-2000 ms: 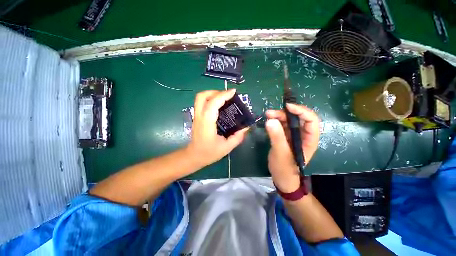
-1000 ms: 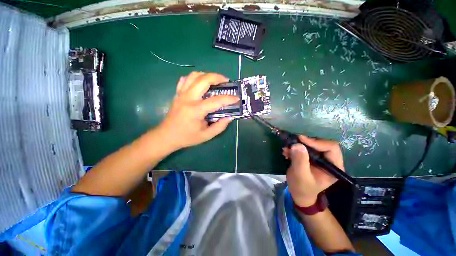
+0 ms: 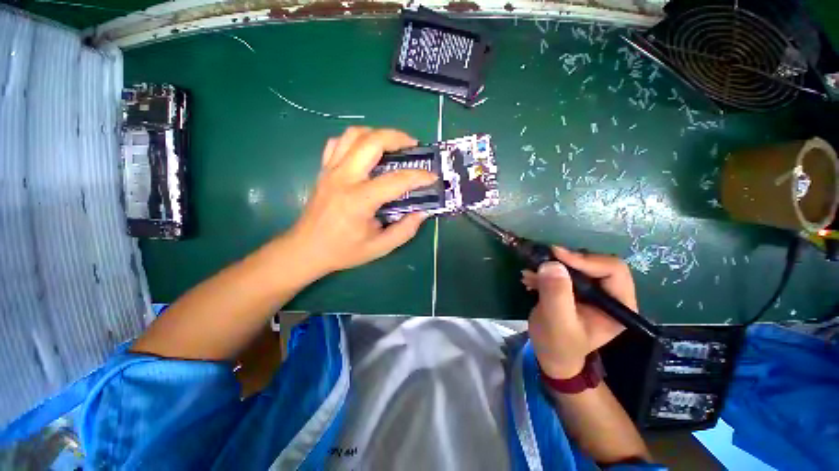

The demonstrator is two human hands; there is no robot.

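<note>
The open phone chassis lies flat on the green mat in front of me, its mainboard (image 3: 476, 173) showing at the right end. A black battery (image 3: 425, 195) with white print sits on the chassis, partly covered by my fingers. My left hand (image 3: 363, 198) holds the battery and chassis from the left. My right hand (image 3: 584, 299) holds the black soldering iron (image 3: 543, 258) like a pen. The iron's tip is at the board's lower edge near the battery; exact contact and the leads are too small to tell.
Spare batteries (image 3: 437, 57) lie near the white ledge (image 3: 304, 13). A waiting phone unit (image 3: 155, 161) lies left beside stacked plastic trays (image 3: 55, 212). Right are scattered slivers (image 3: 662, 253), a fan (image 3: 727, 60), a brown roll (image 3: 768, 187) and a black tray (image 3: 685, 373). A blue sleeve (image 3: 791, 368) shows lower right.
Two seconds ago the battery was raised in my left hand and the iron pointed up. Both came down to the board and have barely moved in the last second. The view also shifted.
</note>
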